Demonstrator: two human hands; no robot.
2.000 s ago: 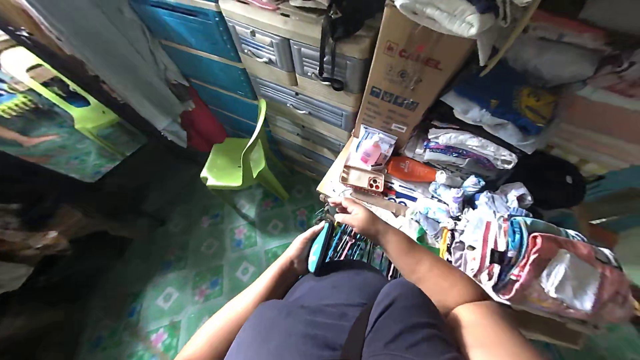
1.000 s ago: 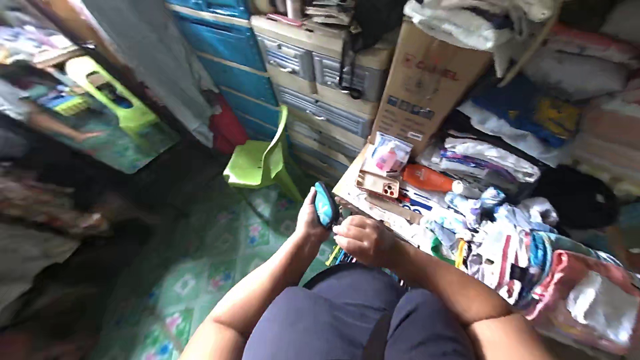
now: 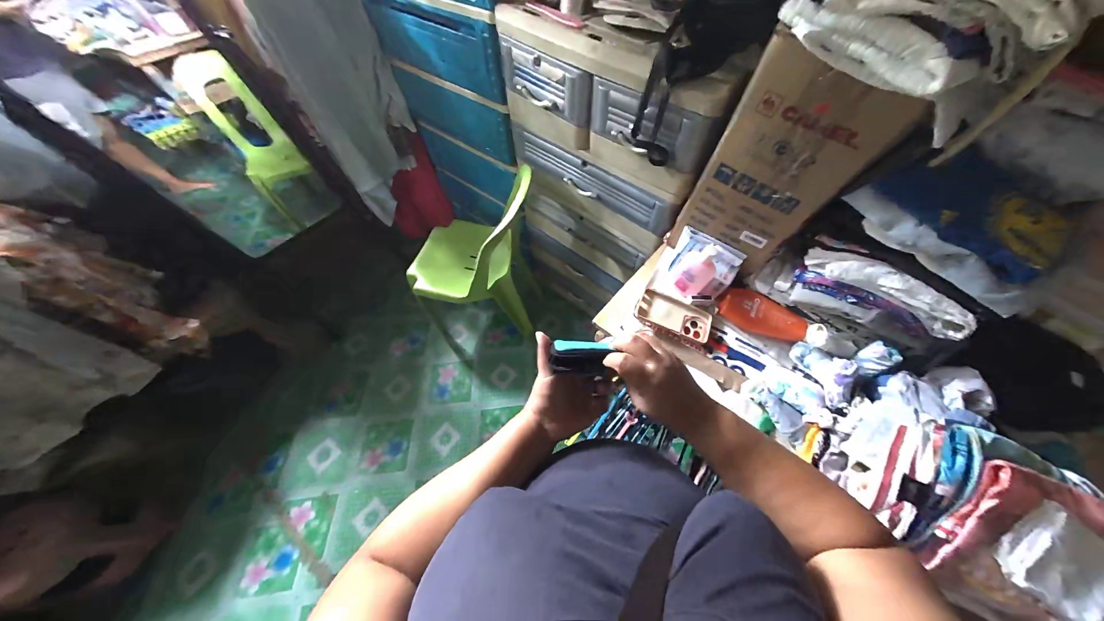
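Note:
In the middle of the head view, my left hand (image 3: 565,392) holds a small black and turquoise case or pouch (image 3: 580,355), its thumb upright at the near left side. My right hand (image 3: 655,375) is at the right end of this item, its fingers bent and touching that edge; whether they pinch a part of it cannot be seen. Just beyond my right hand lie a gold phone case (image 3: 674,317) with camera openings, an orange bottle (image 3: 763,316) with a white cap, and a clear packet (image 3: 700,264) with a pink item inside.
A green plastic chair (image 3: 461,259) stands ahead, before drawer units (image 3: 595,177). A tall cardboard box (image 3: 793,147) leans at the back right. Folded clothes (image 3: 914,466) are piled on the right. At the left, a mirror (image 3: 250,164) reflects another green chair and an arm.
The turquoise and black item has turned from upright to nearly level between my hands. My right hand has come from just beside it onto its right end.

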